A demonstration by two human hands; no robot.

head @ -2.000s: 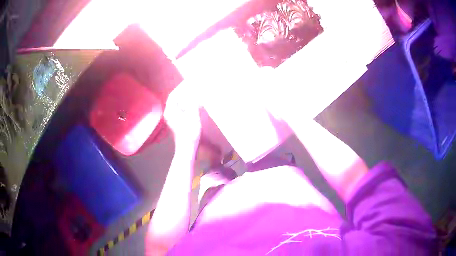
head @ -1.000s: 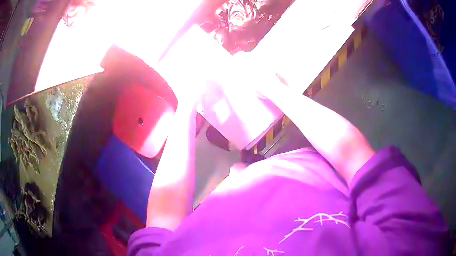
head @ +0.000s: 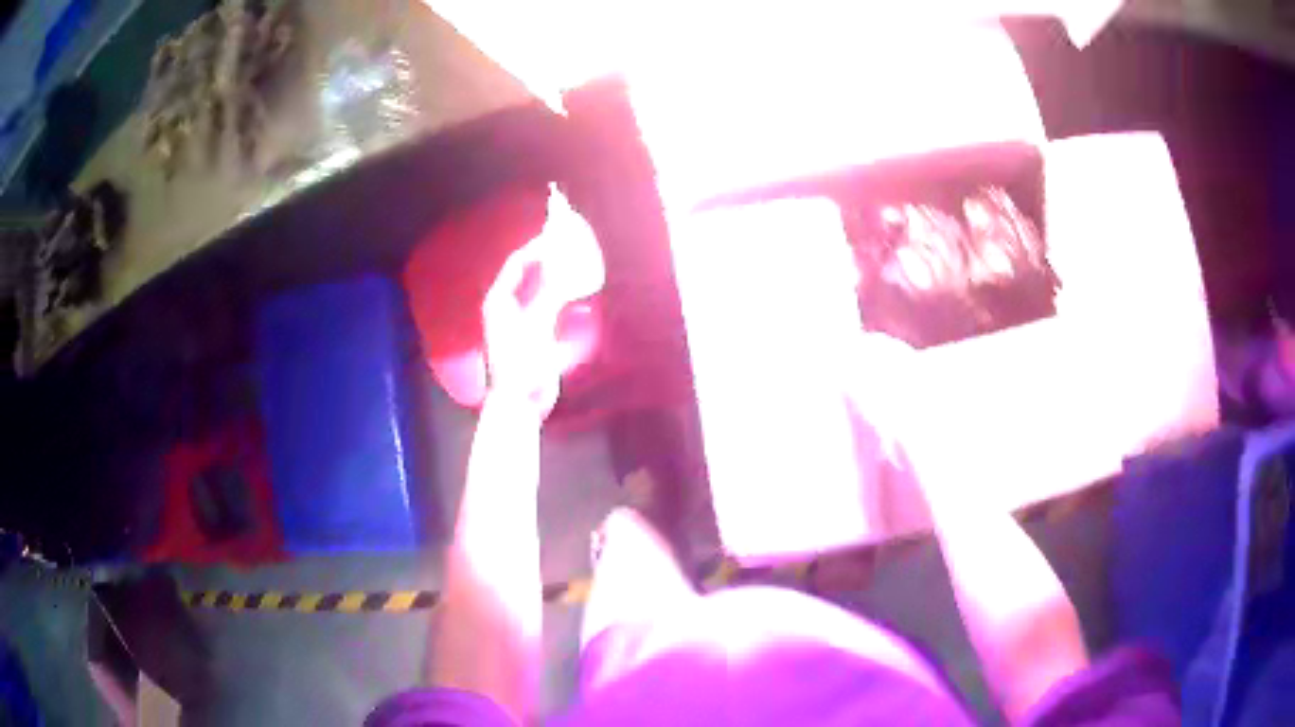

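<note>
The open carton point(head: 774, 384) stands in front of me, its flaps glaring white and pink. Dark shiny contents point(head: 954, 256) show in its opening, with glossy pale highlights. My right hand point(head: 883, 372) is at the carton's near side, below the opening; glare washes out its fingers and hides whether it holds anything. My left hand point(head: 537, 305) is left of the carton, raised over the red stool point(head: 457, 263). A pale pointed shape shows at its fingers; I cannot tell if this is fingers or a held thing.
The taped bench point(head: 426, 88) is at upper left with heaped tan doll bodies point(head: 213, 71). A blue bin point(head: 334, 412) and a red stool-like thing point(head: 216, 490) stand below it. Another blue bin point(head: 1179, 568) is at lower right. Yellow-black tape point(head: 313, 601) crosses the floor.
The view has turned, showing more of the bench and bringing the carton's opening lower. My left hand has moved off the carton to over the stool. My hands are farther apart.
</note>
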